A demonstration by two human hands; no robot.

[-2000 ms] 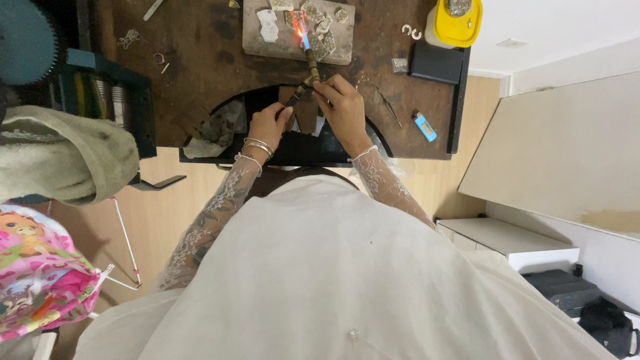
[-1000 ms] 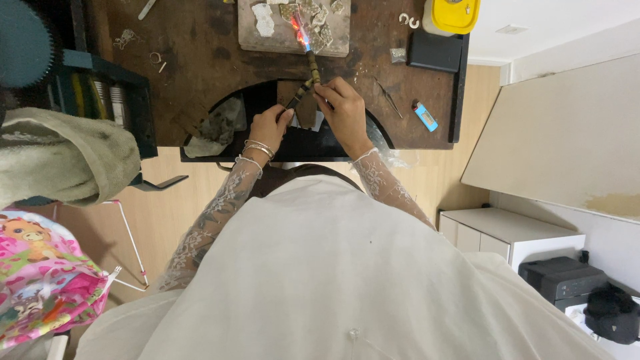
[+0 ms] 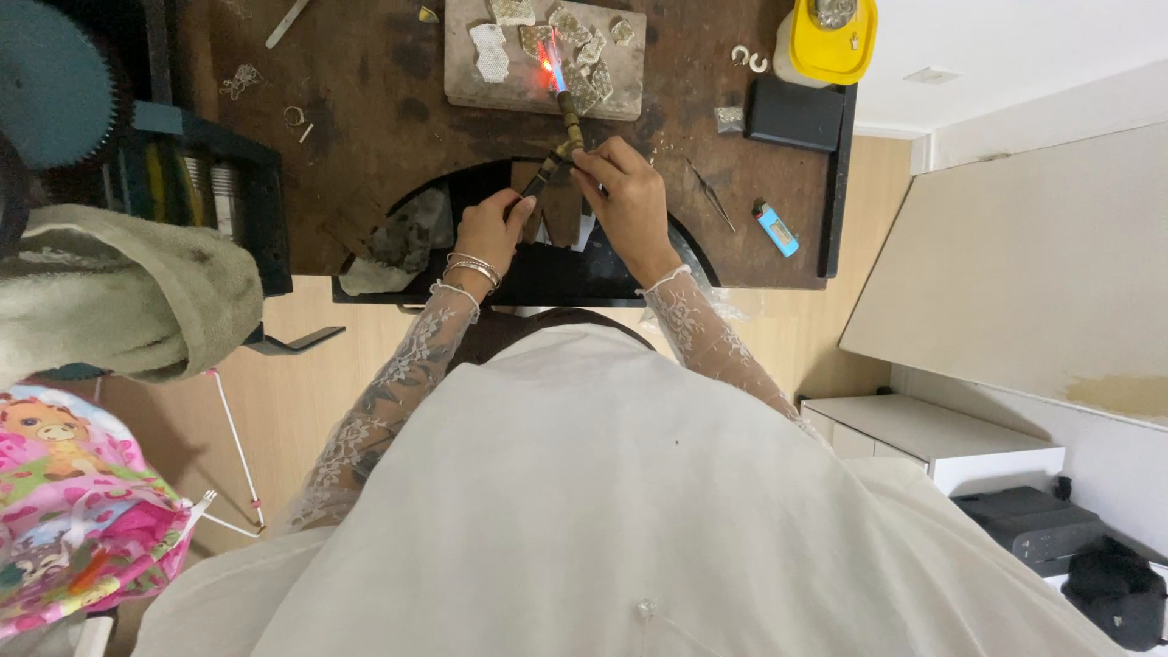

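Observation:
A lit brass hand torch (image 3: 570,123) points away from me, its blue and orange flame over a soldering board (image 3: 502,94). My left hand (image 3: 493,230) is closed around the torch's dark handle or hose end. The fingers of my right hand (image 3: 630,196) pinch the brass fitting at the torch's joint. On the board lie several broken honeycomb ceramic pieces (image 3: 568,27) and a white perforated piece (image 3: 490,52) at the left. A red glow shows beside the flame; what glows there is too small to tell. Below my hands is a wooden bench pin (image 3: 558,205).
Tweezers (image 3: 710,194) and a blue lighter (image 3: 776,228) lie right of my right hand. Farther back are a black box (image 3: 794,114) and a yellow-lidded container (image 3: 830,46). A stained cloth (image 3: 401,242) rests left of my left hand. A machine with a toothed blue wheel (image 3: 59,87) stands far left.
The flame and torch tip have shifted slightly on the board, with both hands keeping their hold. The view has moved a little.

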